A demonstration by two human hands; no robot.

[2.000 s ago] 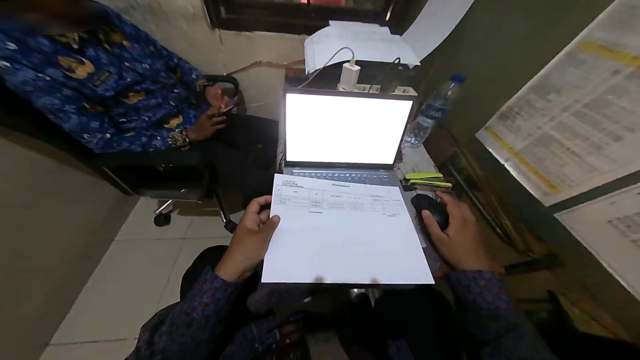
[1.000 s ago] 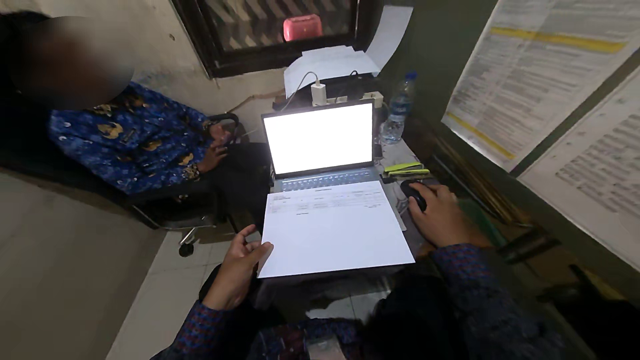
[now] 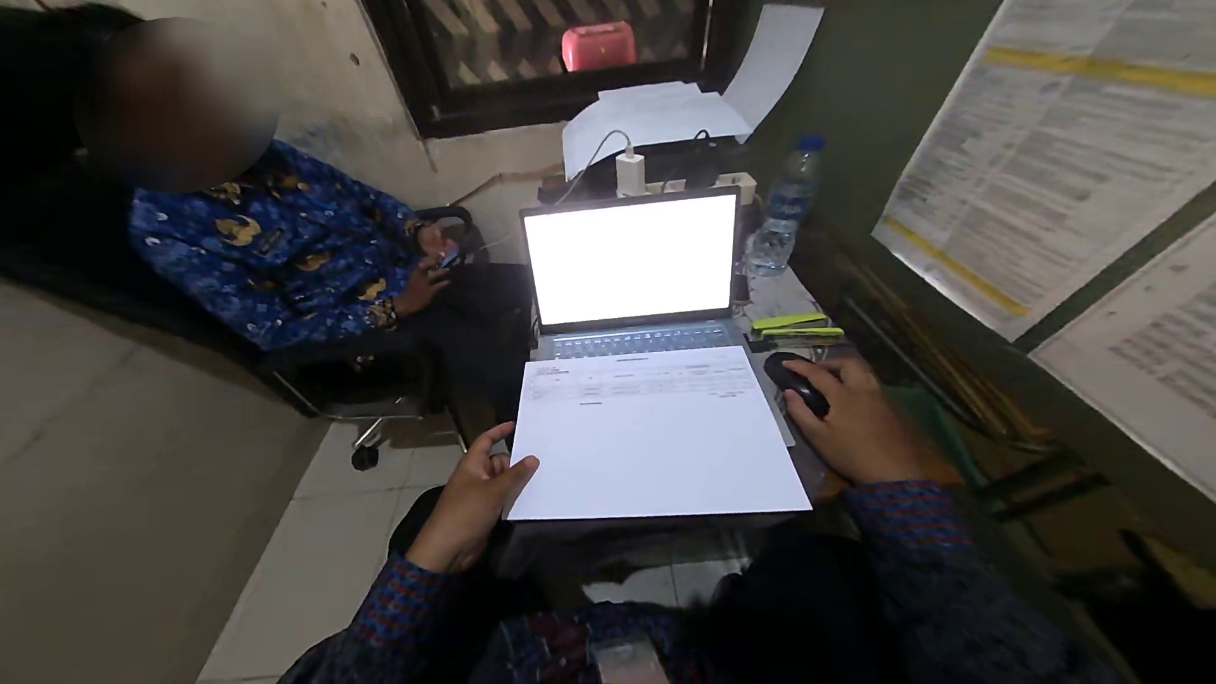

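Observation:
A white printed sheet of paper point(image 3: 655, 446) lies over the front of an open laptop point(image 3: 632, 261), whose screen glows plain white. My left hand point(image 3: 472, 499) holds the sheet's left edge, thumb on top and fingers at the side. To the right of the paper, my right hand point(image 3: 855, 418) rests on a black computer mouse point(image 3: 798, 382). The sheet covers the laptop's lower part, while the upper rows of keys show above it.
A person point(image 3: 285, 247) in a blue patterned shirt sits at the left. Behind the laptop are a white charger point(image 3: 630, 175) and loose papers point(image 3: 655, 119). A water bottle point(image 3: 784, 209) and yellow-green items point(image 3: 796, 325) stand or lie at the right, below wall notices point(image 3: 1054, 152).
The view has shifted and now takes in more of the seated person and the window. Both hands keep their places, the left at the sheet and the right on the mouse.

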